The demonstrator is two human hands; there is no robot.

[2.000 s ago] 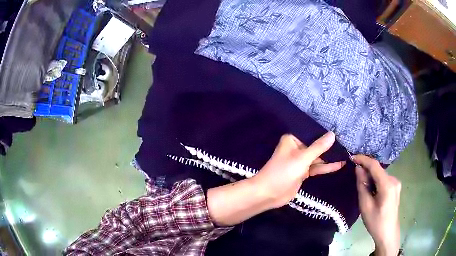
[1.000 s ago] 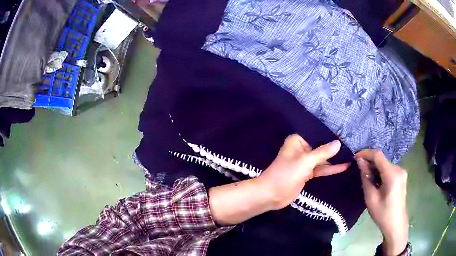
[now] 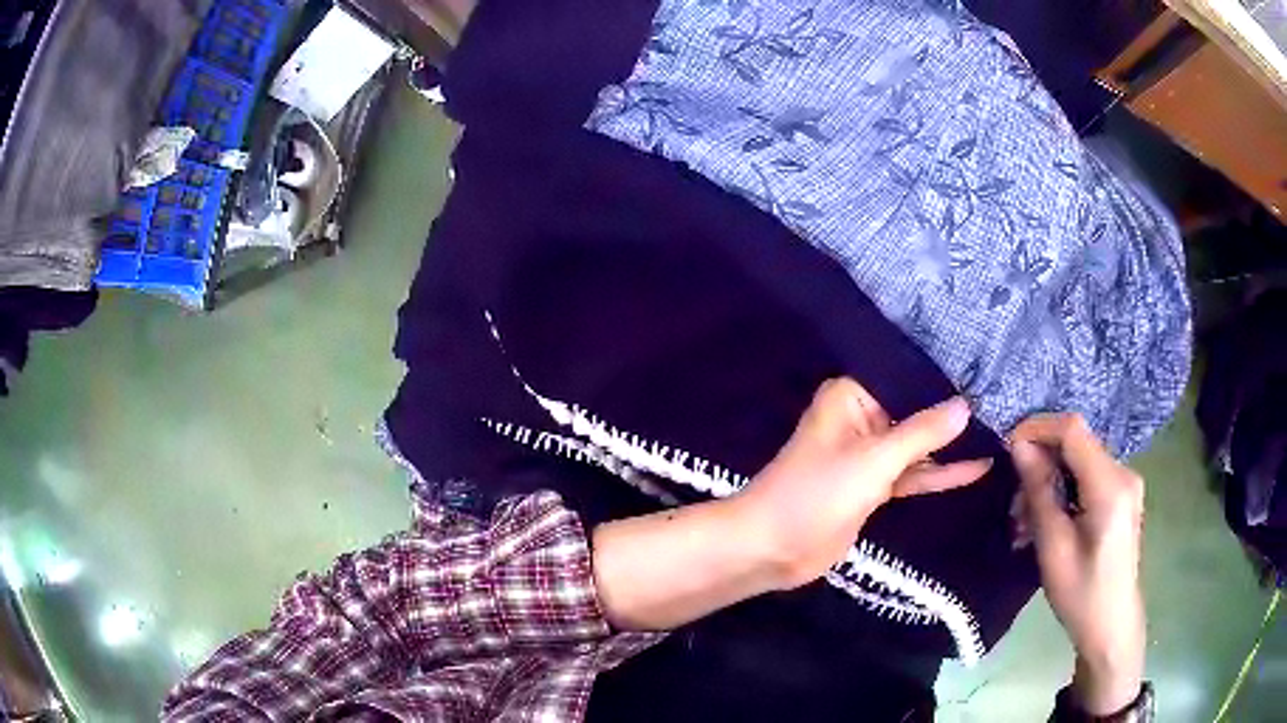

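A dark garment (image 3: 621, 269) lies across my lap, with its blue-grey leaf-patterned lining (image 3: 903, 184) spread at the upper right. White toothed stitches (image 3: 649, 461) run over the dark cloth and pass under my left wrist. My left hand (image 3: 847, 480) pinches the dark edge beside the lining between thumb and fingers. My right hand (image 3: 1084, 523) is at the same edge, just right of the left fingertips, with thumb and forefinger together at the cloth. A needle or thread is too small to make out there.
A blue plastic crate (image 3: 177, 212) with grey cloth (image 3: 64, 156) over it stands at the upper left, beside a stand holding a white paper (image 3: 330, 62). A wooden drawer (image 3: 1214, 113) is at the upper right. Dark cloth (image 3: 1249, 410) hangs at the right edge.
My right hand has moved slightly right and up, then back closer to the left fingertips. My left hand has shifted slightly right along the edge. The garment sits slightly further right in the picture.
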